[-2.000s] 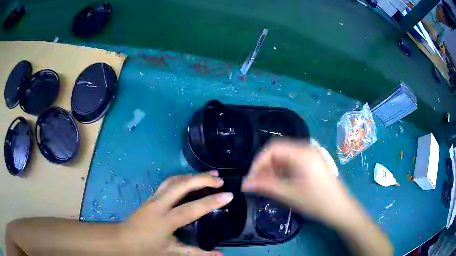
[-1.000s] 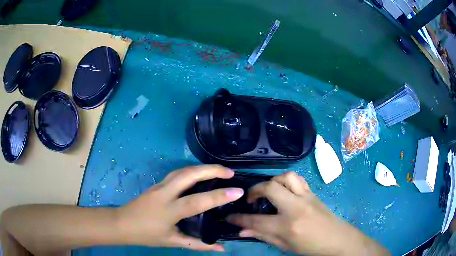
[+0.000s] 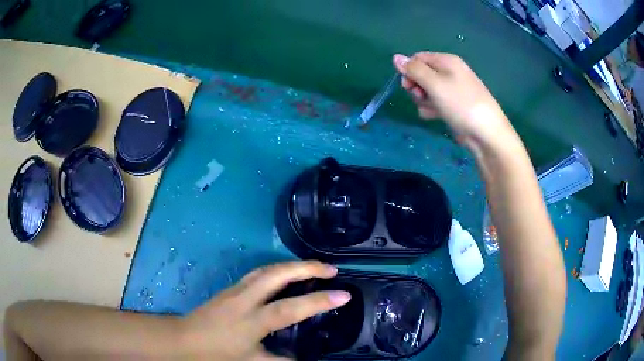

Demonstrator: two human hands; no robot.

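Note:
My left hand [image 3: 261,314] lies over the left end of the near black double-well holder [image 3: 364,348], two fingers across its left well and the thumb out of sight. A clear crinkled piece sits in the right well. My right hand [image 3: 452,92] is raised at the belt edge, its fingertips closed at the upper end of a narrow clear strip [image 3: 379,101]. The strip's lower end lies at the bench edge. Behind the near holder stands a second black holder [image 3: 381,243], with a round black shell tilted at its left end.
Several black oval shells [image 3: 92,189] lie on cardboard [image 3: 56,275] at left. At right are a white glue bottle [image 3: 465,254], a partly hidden bag [image 3: 490,236], a clear container [image 3: 566,176] and a white carton [image 3: 599,255]. A black unit [image 3: 103,19] is on the green belt [image 3: 247,35].
My right hand has left the near holder and moved up and forward to the clear strip. My left hand stays at the near holder. The view has shifted slightly.

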